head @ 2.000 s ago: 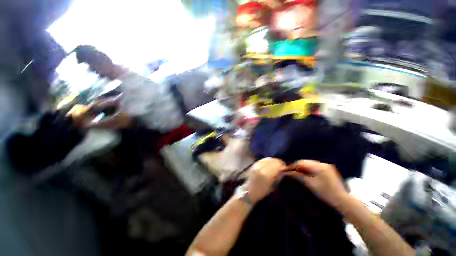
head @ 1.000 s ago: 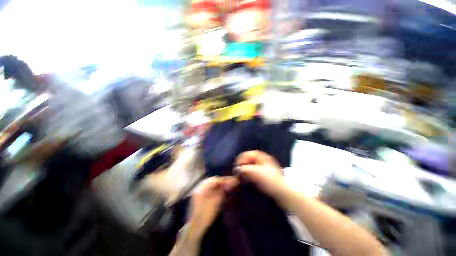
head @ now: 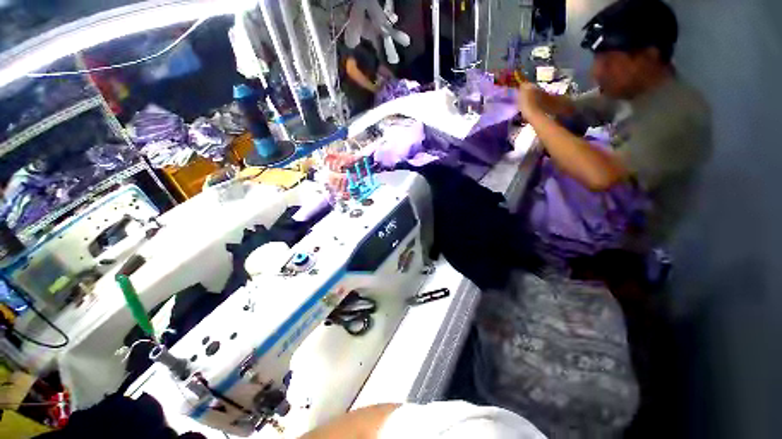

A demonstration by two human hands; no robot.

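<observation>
A white sewing machine point(head: 343, 274) with a blue stripe and a dark display panel stands in front of me. Black-handled scissors point(head: 353, 312) lie against its body. A green stick-like tool point(head: 135, 303) stands at its left end. A slim black tool point(head: 430, 296) lies right of the machine. Dark cloth point(head: 467, 219) hangs behind and right of the machine's right end, and more dark cloth point(head: 107, 420) lies at the bottom left. Bare skin of my arm and a white sleeve show at the bottom edge. Neither of my hands is in the picture.
At the right, a person in a cap handles purple fabric point(head: 583, 210). A grey patterned cloth or bag point(head: 557, 351) is below the table's front edge point(head: 442, 343). Blue thread cones point(head: 253, 120) stand behind the machine. Another person is farther back.
The view has swung far to the right. Both hands, which were together at dark cloth in front of me, have left the picture. The machine and the purple fabric are now clear.
</observation>
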